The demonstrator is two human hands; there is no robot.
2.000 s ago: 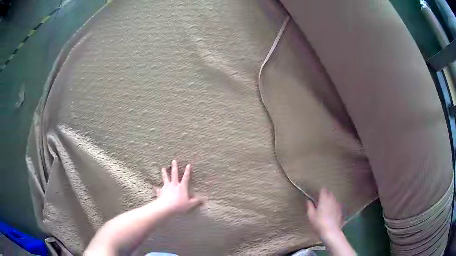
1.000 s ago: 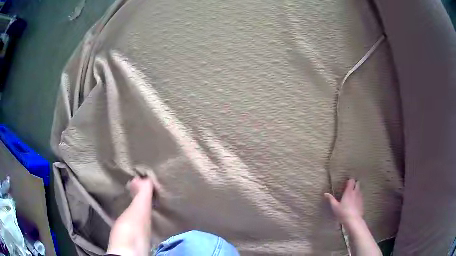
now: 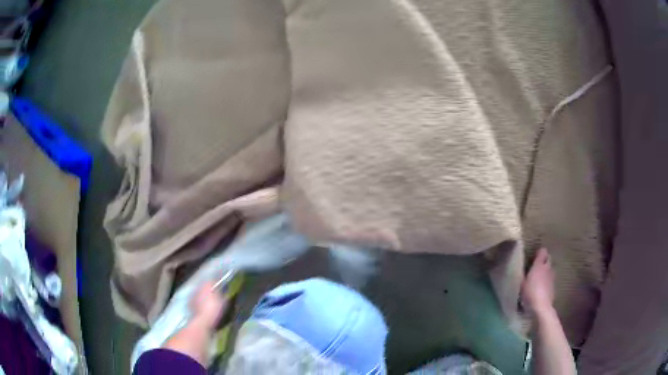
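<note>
A beige-brown textured cloth lies spread over the floor, its near part folded up and its left side bunched. A thin pale line, a tape or a cloth edge, runs down its right side. My left hand is blurred at the lower left, against whitish translucent film; its grip is unclear. My right hand is at the cloth's lower right, beside the lower end of the line. Its fingers point up, and whether they pinch anything is unclear.
A thick brown fabric roll runs along the right edge. Green floor shows below the cloth. At left are a blue plastic piece and a brown surface holding white crumpled items. A light-blue rounded cloth shape is at bottom centre.
The cloth's near edge has lifted and folded away, baring green floor and whitish film. My left hand has moved down from the cloth. The view has shifted left.
</note>
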